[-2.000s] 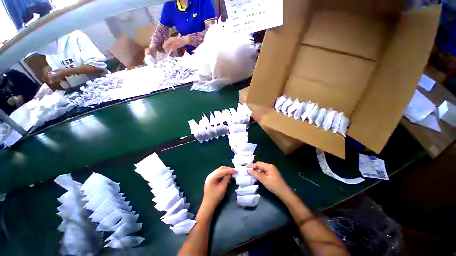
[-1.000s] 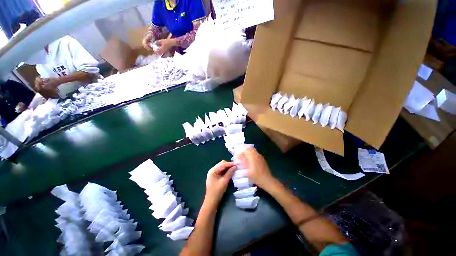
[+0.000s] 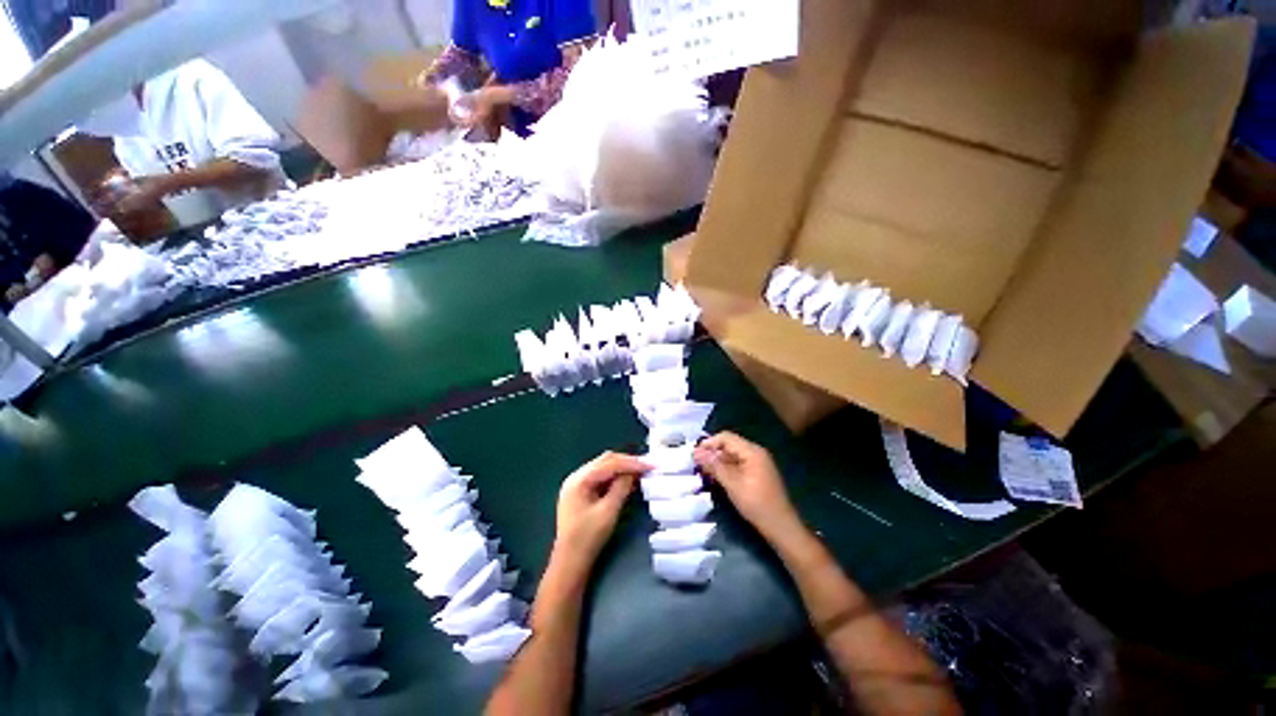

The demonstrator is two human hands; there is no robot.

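Observation:
A column of overlapping white packets [image 3: 683, 506] lies on the green surface in front of me. My left hand [image 3: 605, 490] pinches at its left edge and my right hand [image 3: 728, 469] at its right edge, both on one packet near the middle. A crosswise row of packets [image 3: 605, 344] stands on edge at the column's far end. A shorter column of packets [image 3: 455, 553] lies to the left, and two more columns [image 3: 291, 588] lie side by side farther left. The open brown carton [image 3: 896, 154] tilts toward me, with a row of packets [image 3: 870, 319] inside.
A curved white strip [image 3: 931, 483] and a printed label [image 3: 1038, 469] lie below the carton. Clear plastic film [image 3: 1001, 629] is low at right. Across the line, people sit behind a loose packet pile [image 3: 378, 203] and a whitish plastic bag [image 3: 630, 147]. A paper notice [image 3: 717, 31] hangs above.
My right hand has moved from on top of the column back to its right edge. My left hand stays at the left edge. The camera view has shifted slightly.

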